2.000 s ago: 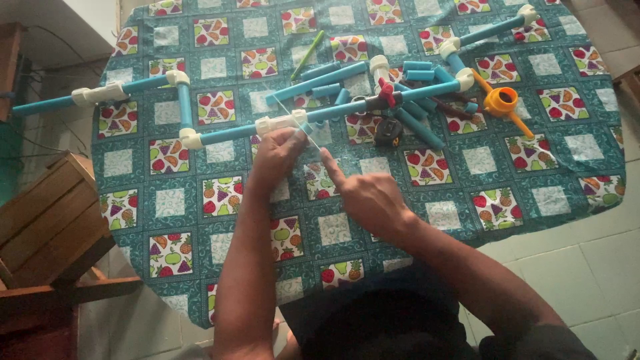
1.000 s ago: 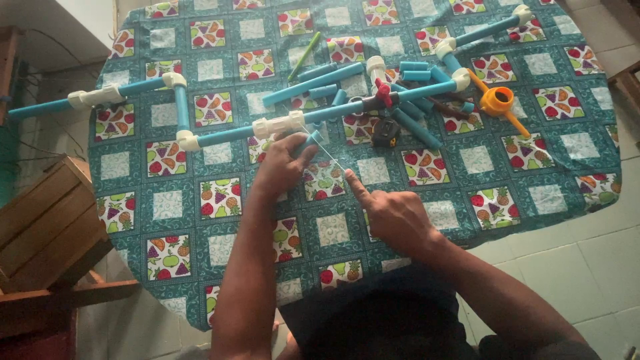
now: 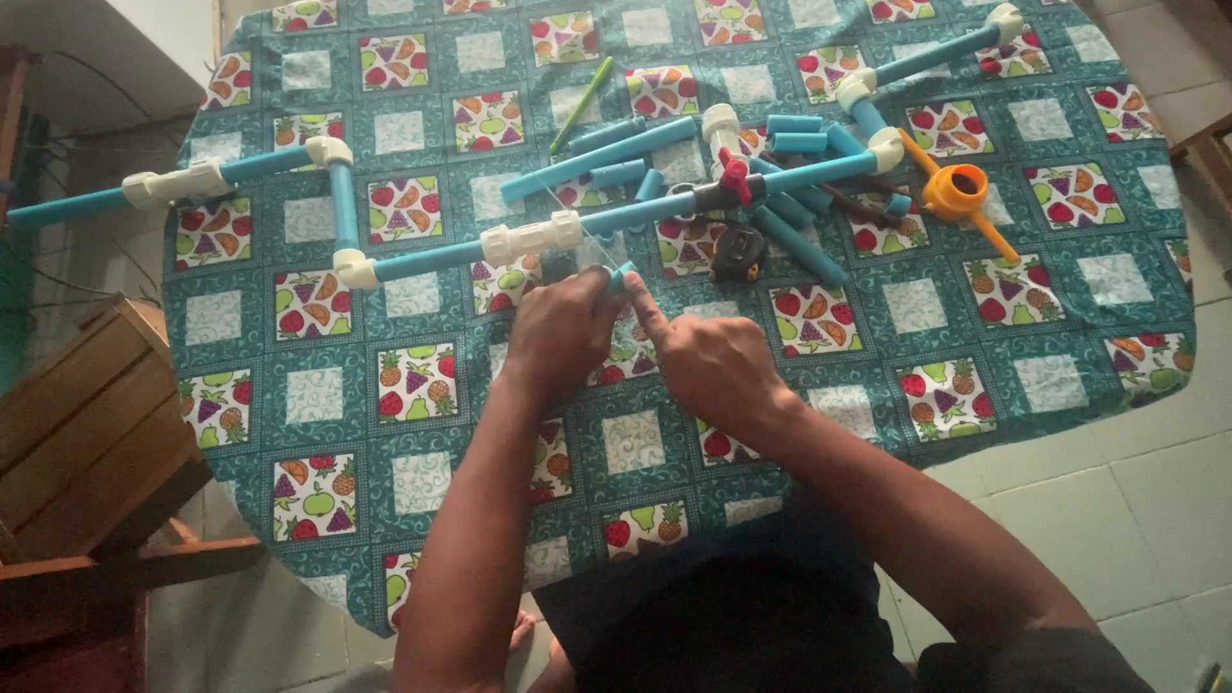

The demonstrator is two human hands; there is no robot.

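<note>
My left hand (image 3: 568,322) grips a short piece of blue plastic pipe (image 3: 621,276) in front of the pipe assembly. My right hand (image 3: 717,366) has its index finger stretched out and its other fingers curled. It holds a thin, straight blade (image 3: 584,228), whose far part reaches past the blue piece toward the white union fitting (image 3: 531,238). The grip on the blade is mostly hidden. The long blue pipe assembly (image 3: 428,260) has cream elbows, and a valve with a red handle (image 3: 735,181) is fitted in it.
Loose blue pipe pieces (image 3: 799,245) lie behind and right of my hands, near a black tape measure (image 3: 736,252). An orange ring-shaped tool with two handles (image 3: 956,192) is farther right. A green stick (image 3: 581,106) lies behind. A wooden chair (image 3: 96,423) stands left of the table.
My right hand with the blade has drawn back toward my body, then moved forward again to the blue piece. My left hand has stayed near the same place.
</note>
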